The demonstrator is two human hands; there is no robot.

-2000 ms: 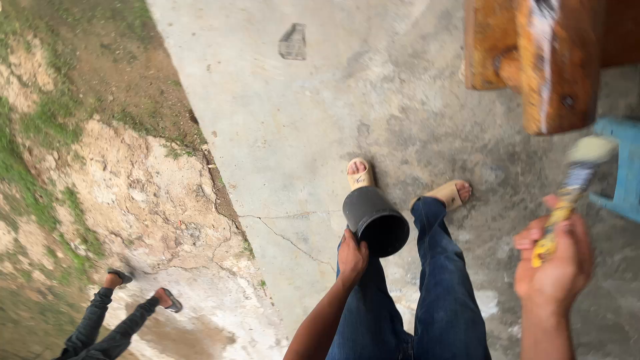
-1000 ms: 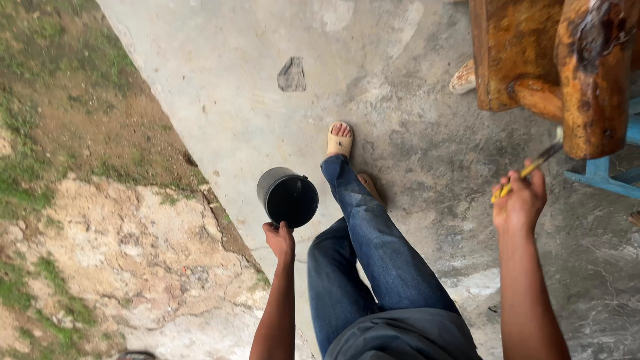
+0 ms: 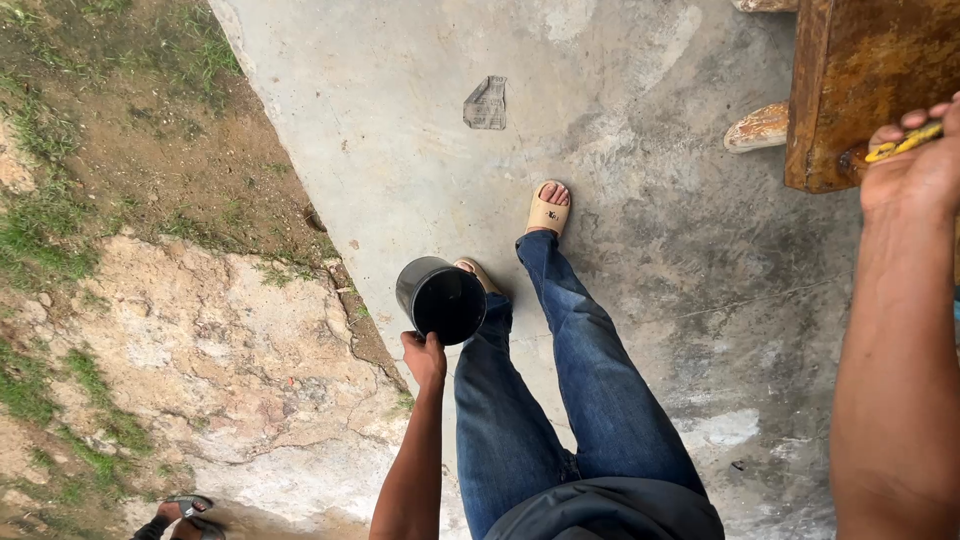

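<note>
My left hand (image 3: 425,358) grips the rim of a black plastic bucket (image 3: 409,289), thumb over its edge; the bucket hangs tilted in front of my left leg, its inside dark. At the right edge my right hand (image 3: 911,161), palm up, is closed around the yellow handle (image 3: 904,142) of a paintbrush. The brush's bristle end is not visible. Beside and partly behind that hand is a piece of wooden furniture (image 3: 862,75) with a brown, glossy, patchy finish.
Light wooden leg ends (image 3: 759,129) jut out from the furniture's left side. A creased piece of grey sandpaper (image 3: 486,103) lies on the concrete floor (image 3: 420,150). Left of the slab edge are rough rock (image 3: 225,337), soil and grass. Another person's sandalled feet (image 3: 187,510) show at the bottom left.
My feet have changed position on the floor. The brush, whose bristle end showed near the wooden piece earlier, now shows only its handle. Both hands have kept their hold.
</note>
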